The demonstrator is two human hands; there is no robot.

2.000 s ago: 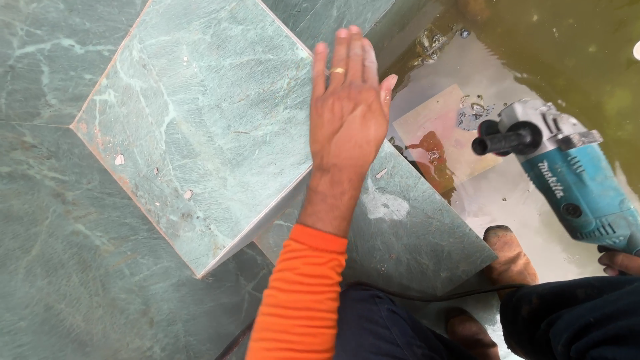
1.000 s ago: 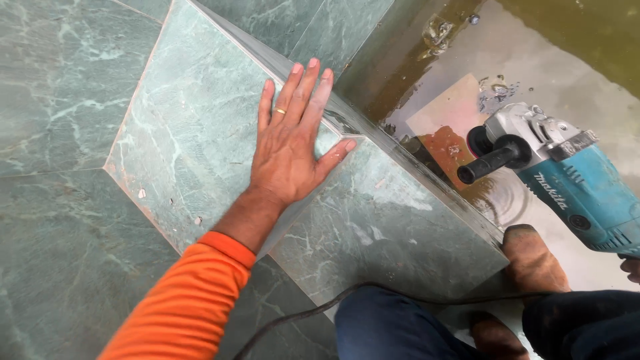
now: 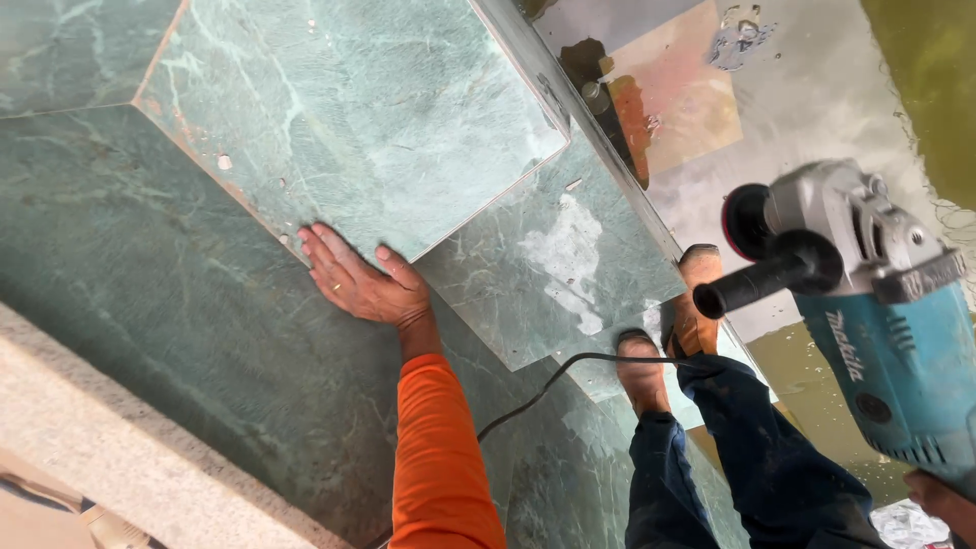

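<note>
My left hand (image 3: pixel 364 280) lies on the lower left corner area of a raised block faced with green marble-look tile (image 3: pixel 381 130), thumb apart from the fingers, a ring on one finger, holding nothing. At the right edge, my right hand (image 3: pixel 942 499), partly cut off, grips the rear of a teal Makita angle grinder (image 3: pixel 888 366). The grinder's black side handle (image 3: pixel 751 286) points left, and its small round head disc (image 3: pixel 746 221) faces left, in the air over the wet floor.
A black cord (image 3: pixel 568 366) runs across the lower green tile step (image 3: pixel 488 274), past my boots (image 3: pixel 698 305). Small chips lie on the block. Right of the step is water (image 3: pixel 816 130) with a submerged tile (image 3: pixel 679 91). A speckled stone edge (image 3: pixel 137 427) crosses the lower left.
My left hand has moved from the block's right-hand edge to its lower left edge. The right hand still holds the grinder. The view has shifted.
</note>
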